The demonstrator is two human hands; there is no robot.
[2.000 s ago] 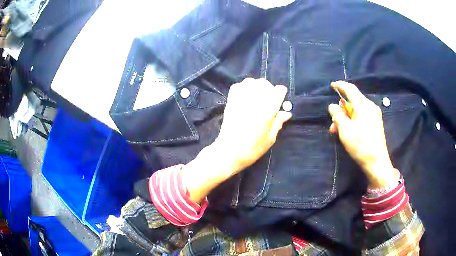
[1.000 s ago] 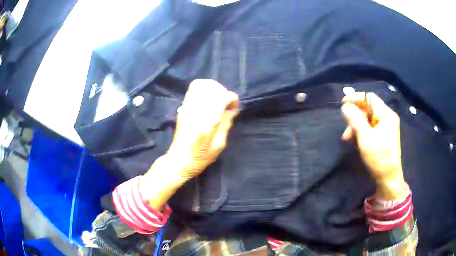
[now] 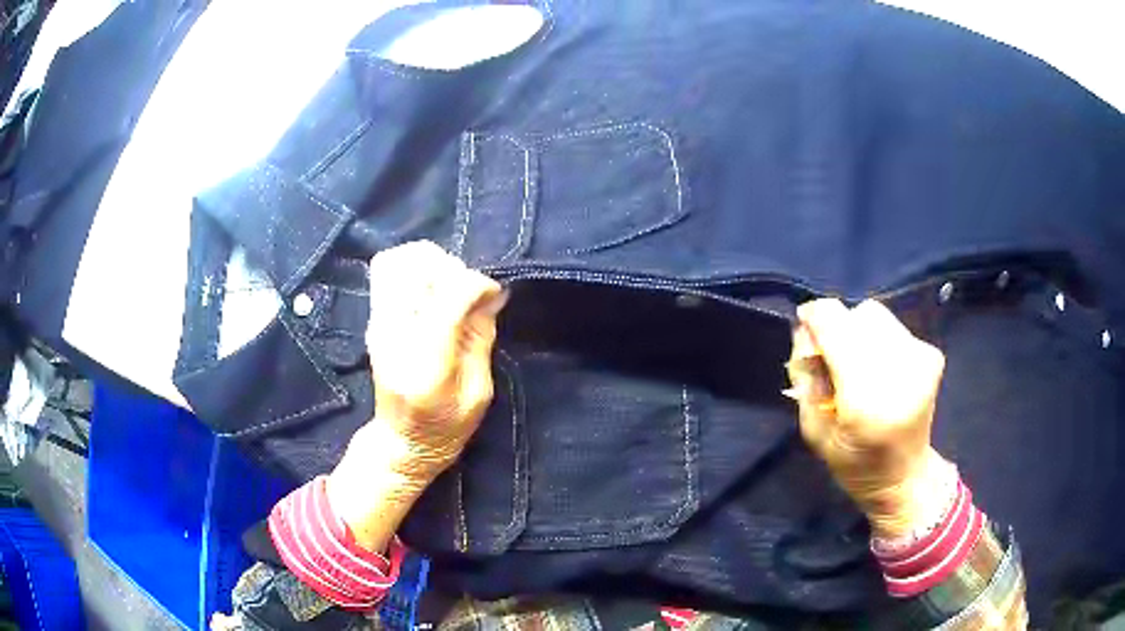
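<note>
The dark navy denim dress (image 3: 790, 160) lies with its collar (image 3: 265, 388) at the left. My left hand (image 3: 432, 345) grips the placket edge beside the collar end, and my right hand (image 3: 870, 401) grips it farther right. The placket edge (image 3: 642, 285) is lifted and stretched between them, with a dark gap beneath. One chest pocket (image 3: 605, 191) lies above the placket, another (image 3: 605, 456) below. A shank button (image 3: 304, 305) shows near the collar; several more are at the right. The orange tool seen earlier in my right hand is not visible.
The white table top (image 3: 136, 234) shows at the left, with more dark fabric (image 3: 62, 185) beyond it. Large blue crates (image 3: 148, 505) stand at the lower left over a grey floor. The armhole (image 3: 463, 35) opens at the top.
My left hand has moved left with its grip near the collar. My right hand has closed on the placket edge, which now stands lifted. The garment's upper pocket and armhole show more fully.
</note>
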